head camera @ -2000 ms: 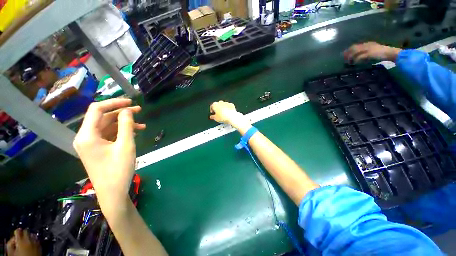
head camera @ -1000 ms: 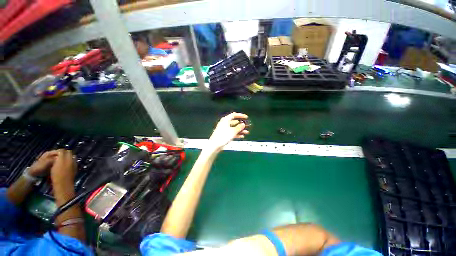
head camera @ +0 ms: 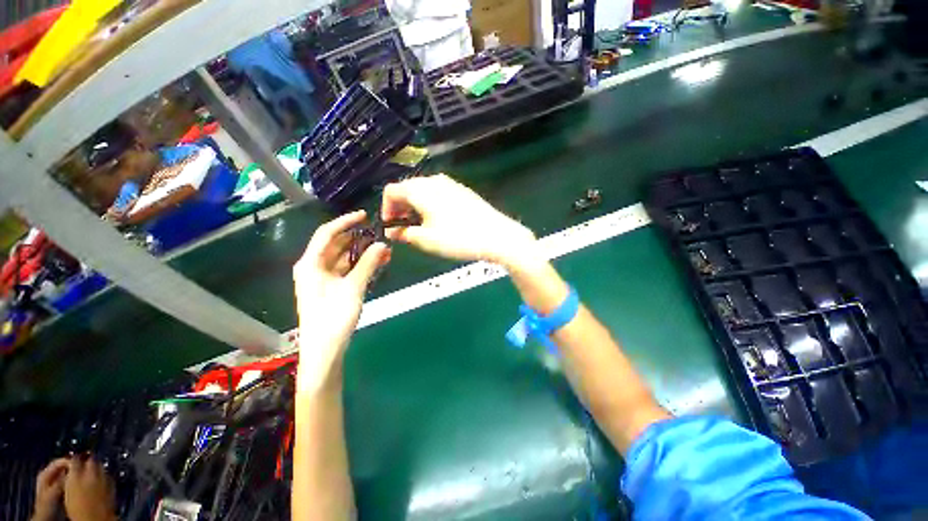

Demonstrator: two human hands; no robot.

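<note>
My left hand (head camera: 331,290) is raised over the white edge strip (head camera: 600,226), with a small dark electronic module (head camera: 363,242) pinched between its fingertips. My right hand (head camera: 453,219) meets it from the right, thumb and fingers closed on a thin dark tool (head camera: 400,221) that points at the module. The exact contact is too small and blurred to tell. A blue wrist strap (head camera: 555,313) is around my right wrist. Another small module (head camera: 587,198) lies on the green conveyor belt (head camera: 519,163) beyond my hands.
A black component tray (head camera: 799,295) lies at right across the strip. Black trays (head camera: 356,142) stand across the belt. A grey metal upright (head camera: 132,254) rises at left. A red-edged bin of black items (head camera: 239,382) is at lower left, beside another person's hands (head camera: 76,488).
The view has swung right. My right hand has come up from low in the picture to my left hand, and the two now meet at the module.
</note>
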